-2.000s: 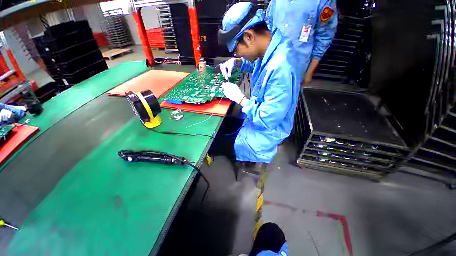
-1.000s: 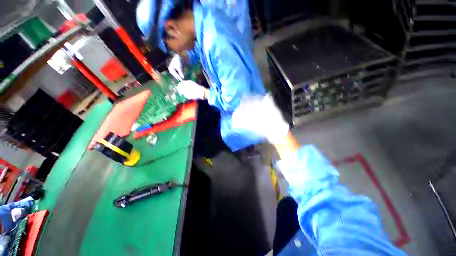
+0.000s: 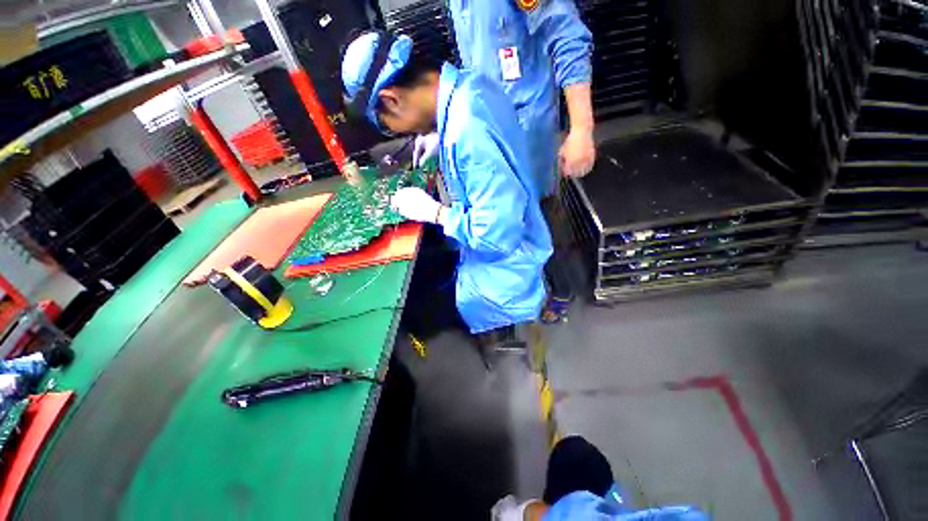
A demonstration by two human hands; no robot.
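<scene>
A black electric screwdriver [image 3: 290,388] lies on the green mat [image 3: 224,463] near the bench edge, with its cord trailing to that edge. A black reel with a yellow band [image 3: 250,291] stands farther along the bench. My right hand [image 3: 515,510], in a white glove, is cut off by the bottom edge beside my blue sleeve; its fingers cannot be made out. My left hand is not in view.
A coworker [image 3: 488,193] works on a green circuit board [image 3: 351,216] over a red-orange foam pad [image 3: 356,256]. Another person [image 3: 524,81] stands behind. A dark board rack [image 3: 692,244] stands on the floor. Another foam pad [image 3: 33,443] is at far left.
My right hand rose into the middle of the view one second ago and is now down at the bottom edge. The view has shifted; the screwdriver and reel lie as before.
</scene>
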